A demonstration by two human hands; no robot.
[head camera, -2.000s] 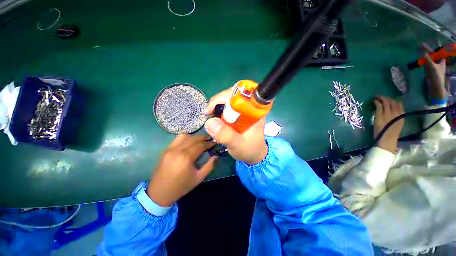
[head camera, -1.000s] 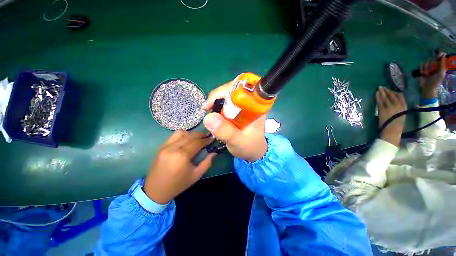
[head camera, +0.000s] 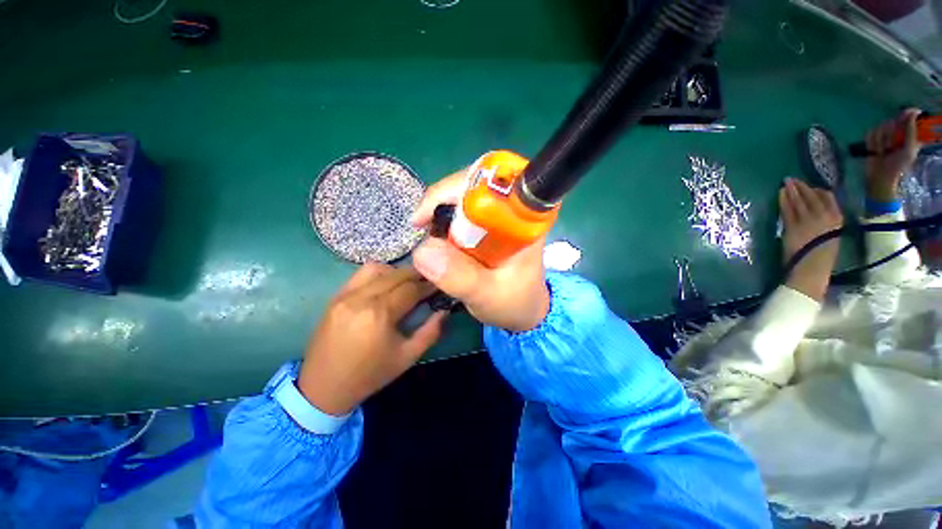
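Observation:
My right hand (head camera: 494, 279) is closed around the orange electric screwdriver (head camera: 503, 212), with a thumb and finger near its black lever. A thick black hose runs from its top to the upper right. My left hand (head camera: 364, 333) holds a small dark unit (head camera: 444, 302) at its fingertips, just below the screwdriver. The unit is mostly hidden between the hands, and the driver's bit is out of sight. The round screw dish (head camera: 367, 207), full of tiny silver grains, lies just beyond my left hand.
A blue parts bin (head camera: 134, 222) with thin metal pieces is at left. A small dark block (head camera: 193, 28) lies at the rear. A black compartment tray (head camera: 677, 112), scattered silver strips (head camera: 720, 207) and a white scrap (head camera: 562, 256) are on the right. A neighbour's hands (head camera: 811, 227) are at far right.
Both hands keep nearly the same grip and place, with the screwdriver over the unit. The view has shifted slightly, moving the bin and rear block in the picture.

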